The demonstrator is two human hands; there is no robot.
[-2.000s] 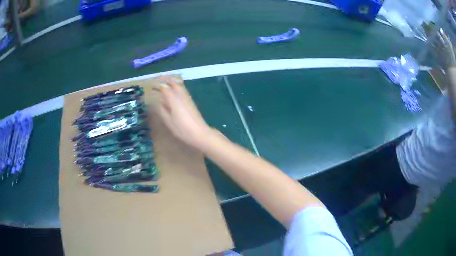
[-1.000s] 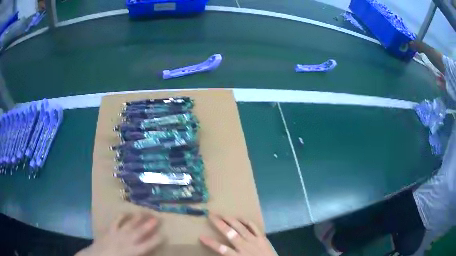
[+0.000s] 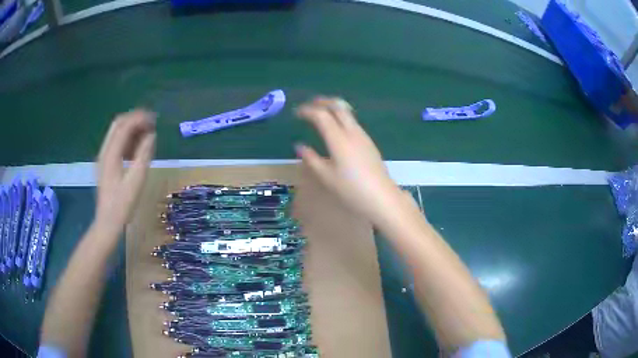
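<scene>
A purple housing half (image 3: 234, 116) lies on the green belt, between my two hands and touching neither. My left hand (image 3: 124, 164) is to its left, empty, fingers bent and apart, slightly blurred. My right hand (image 3: 343, 154) is to its right, empty, with thumb and fingers apart. Below my hands, a row of green circuit boards (image 3: 241, 280) with dark lead wires at their left ends lies on a tan cardboard sheet (image 3: 346, 280). One board shows a white strip.
Another purple housing half (image 3: 458, 112) lies on the belt at right. Filled purple housings (image 3: 26, 227) are lined up at left. A blue bin (image 3: 587, 63) is at upper right, another (image 3: 231, 4) at the top edge. A clear bag (image 3: 624, 203) and a person's sleeve are at right.
Both hands have moved from the lower end of the cardboard up over the belt, to either side of the nearer housing half. The view has shifted, and the boards appear lower and closer.
</scene>
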